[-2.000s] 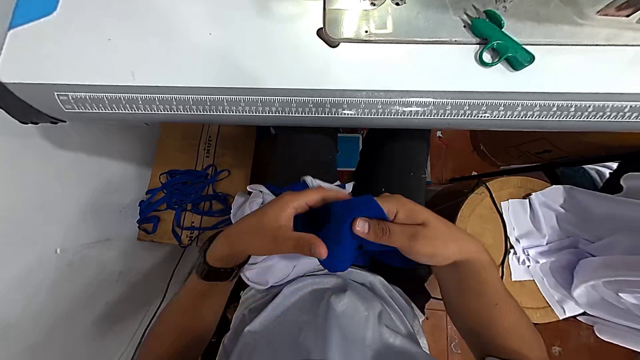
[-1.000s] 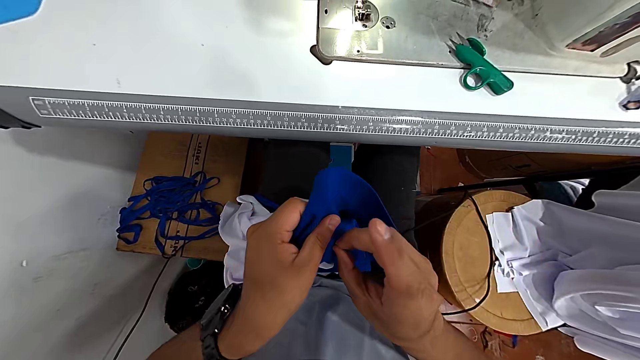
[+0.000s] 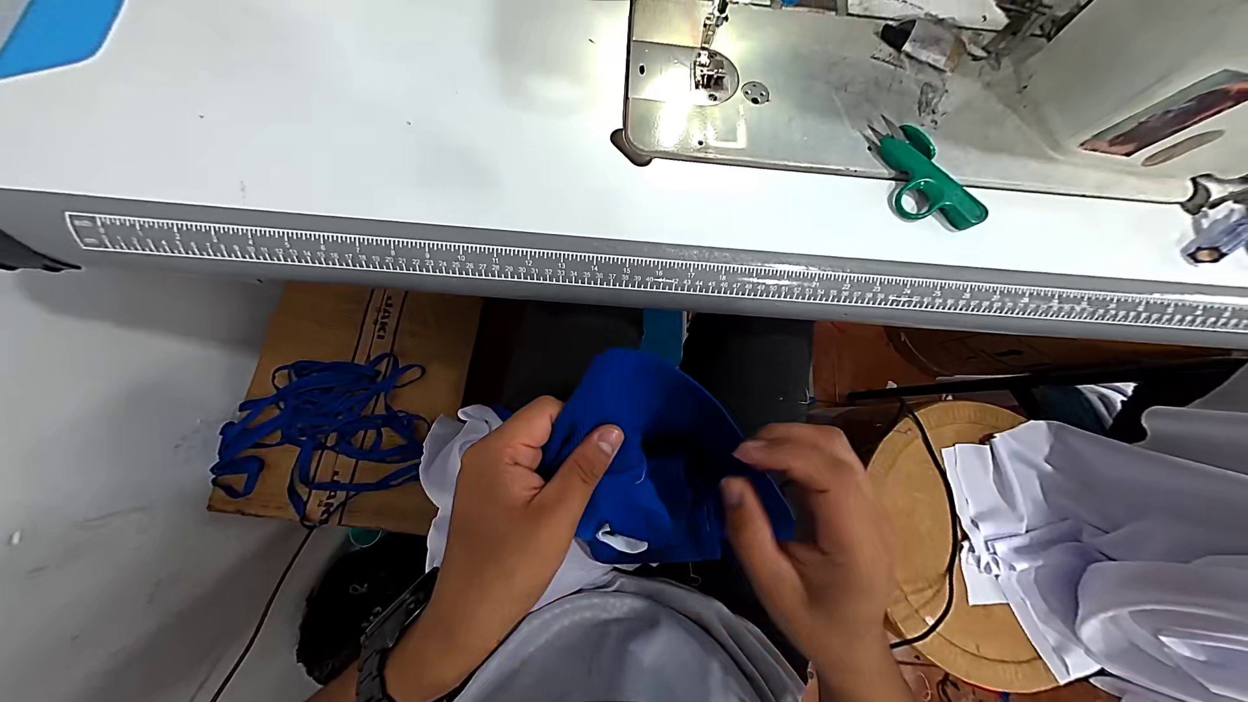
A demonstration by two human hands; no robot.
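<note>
A piece of blue fabric, curved and partly folded open, is pinched in my left hand, the thumb on top. My right hand is at the fabric's right edge, thumb and fingers apart; whether a fingertip touches the cloth cannot be told. A small white bit shows at the lower part of the blue fabric. White fabric lies behind and below my left hand, over my lap.
Above my hands runs the sewing table's front edge with a printed ruler. Green thread snips lie by the sewing machine's bed plate. Blue cord rests on a cardboard box at left; white garments cover a round stool at right.
My right hand has let go of its pinch on the blue fabric and moved to its right edge. The cloth is spread wider now, with my left hand still holding it.
</note>
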